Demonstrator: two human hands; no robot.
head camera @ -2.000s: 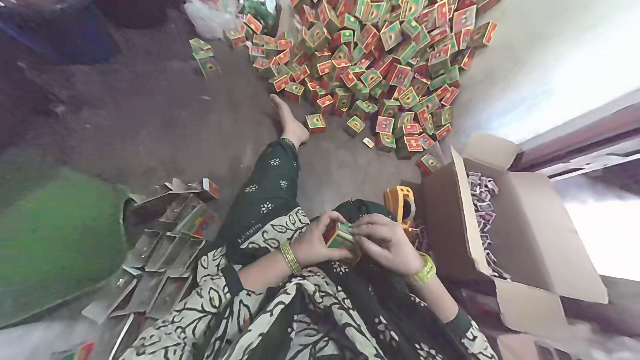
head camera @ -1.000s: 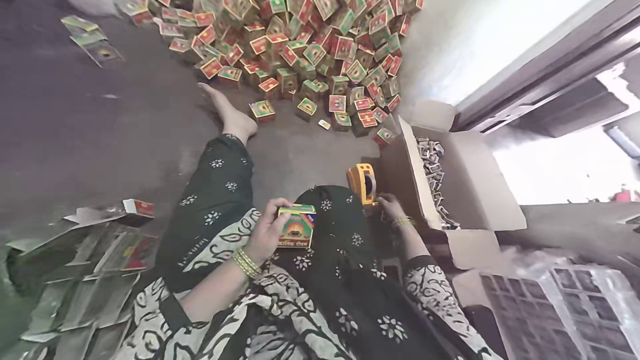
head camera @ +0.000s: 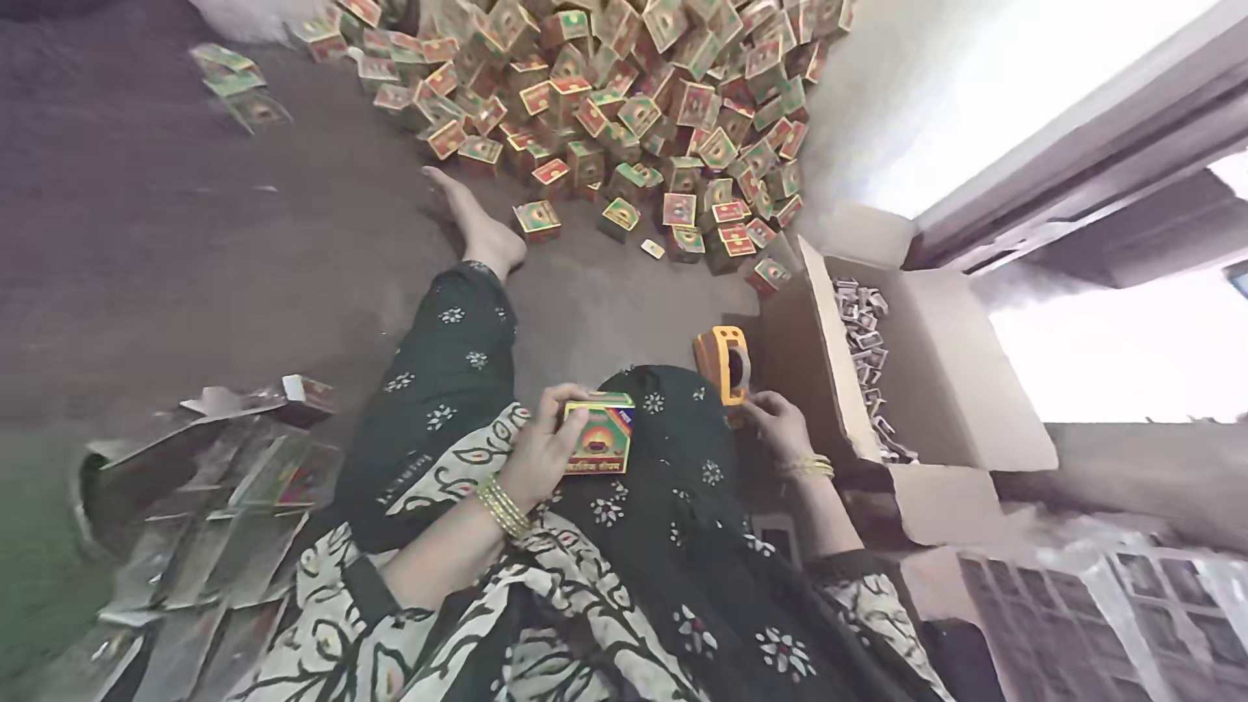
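A small printed cardboard box [head camera: 600, 437], green and red with yellow edges, is in my left hand [head camera: 548, 439] above my lap, its printed face up. My right hand [head camera: 777, 421] is beside my knee, with its fingertips at the lower end of an orange tape dispenser [head camera: 722, 366] on the floor. Whether the fingers grip the dispenser or only touch it cannot be made out. Just right of that hand stands an open cardboard carton [head camera: 804, 366] with many small pieces [head camera: 863, 336] inside.
A large heap of similar small boxes [head camera: 624, 117] covers the floor ahead of my foot. Flattened or unfilled cartons [head camera: 214, 526] are stacked at the lower left, beside something green [head camera: 39, 565]. Plastic-wrapped compartment trays [head camera: 1102, 595] lie at the lower right. A few boxes [head camera: 239, 88] lie apart at the upper left.
Two seconds ago both hands were at the small box. My right hand has since left it and moved right to the tape dispenser, while my left hand keeps hold of the box.
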